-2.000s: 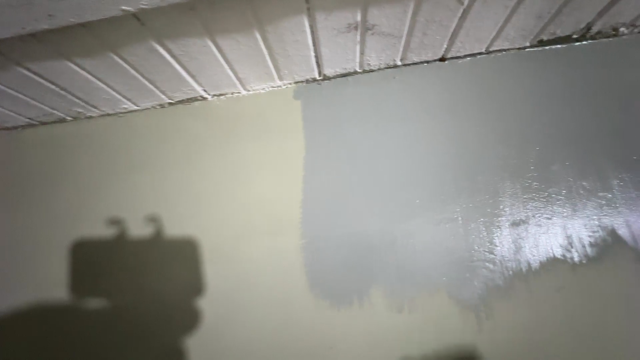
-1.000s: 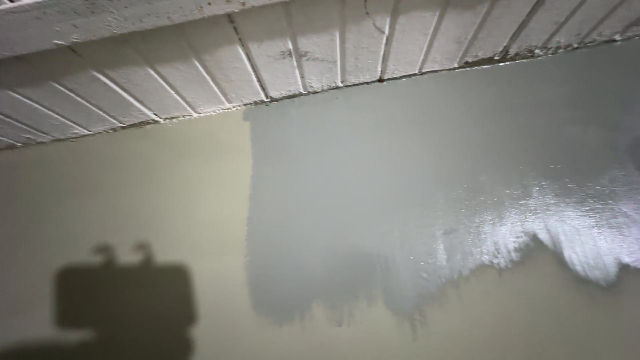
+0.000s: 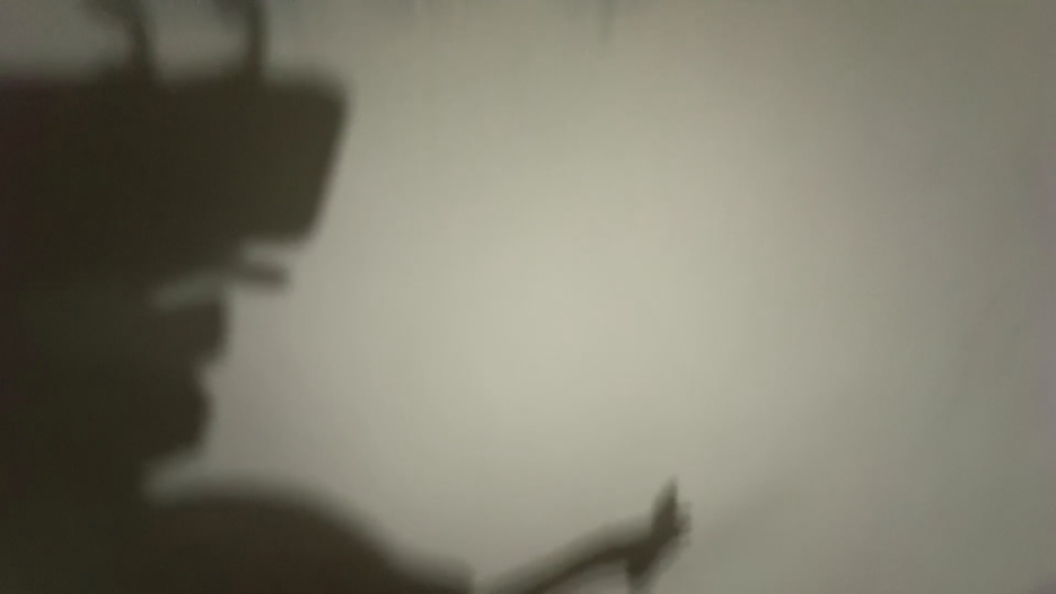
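Neither of my hands is in the frame, so what they hold or touch cannot be seen. A blurred, pale greenish wall (image 3: 577, 313) fills the head view. On it at the left falls a dark shadow of a head and shoulder (image 3: 107, 346), with a boxy shape at the forehead and two curved prongs on top. Low in the middle is the shadow of a thin, bent shape (image 3: 660, 528) with a jagged end; what casts it cannot be told.
At the top edge of the view, faint darker marks (image 3: 606, 21) lie on the wall. The right side of the wall is dimmer than its middle.
The view has swung down and away from the white grooved ceiling boards and the grey painted area. The head shadow is larger in view, and a thin shadow shows low down.
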